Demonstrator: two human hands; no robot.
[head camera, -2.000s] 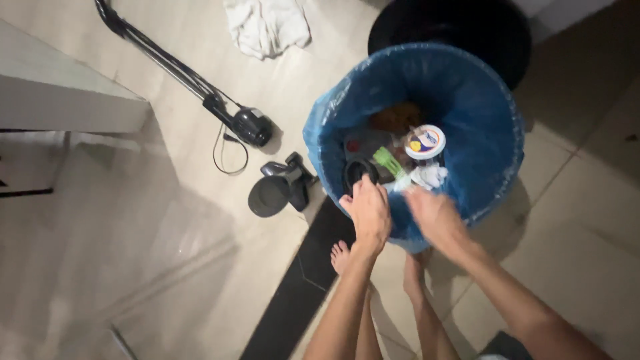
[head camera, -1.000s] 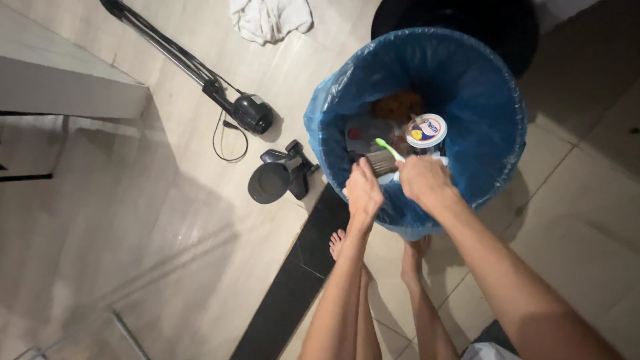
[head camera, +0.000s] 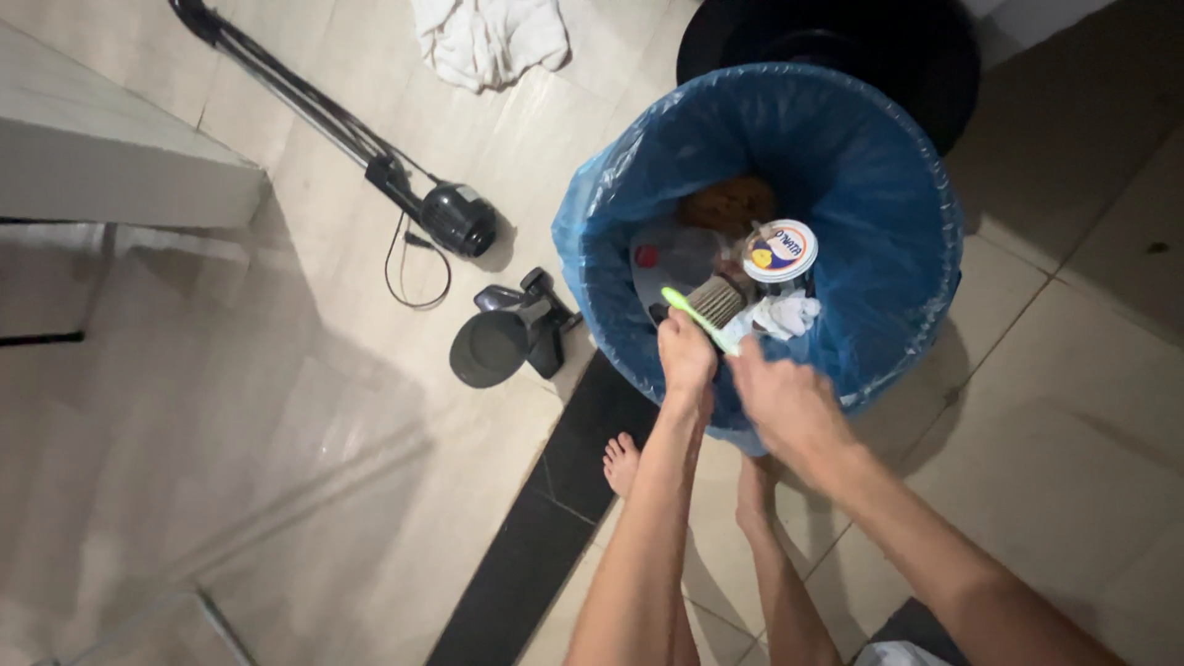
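My left hand (head camera: 686, 356) grips a pleated cylindrical filter (head camera: 717, 301) over a bin lined with a blue plastic bag (head camera: 860, 250). A light green brush (head camera: 698, 314), its shape like a toothbrush, lies across the filter's pleats. Its lower end is in the fingers of my right hand (head camera: 786, 393), which is slightly blurred. Inside the bin, beyond my hands, are a round printed lid (head camera: 780, 251), a crumpled white tissue (head camera: 786, 314), a clear plastic piece with a red spot (head camera: 671, 264) and something brown (head camera: 729, 203).
A black stick vacuum cleaner (head camera: 458, 220) with a cord lies on the floor at the upper left. Nearer the bin are a dark vacuum dust cup (head camera: 490, 349) and attached parts. A white cloth (head camera: 495, 42) lies at the top, and a round black lid (head camera: 832, 32) is behind the bin.
The pleats of the filter and the green brush show more plainly than two seconds ago. My right hand has shifted a little against the filter since the last frame.
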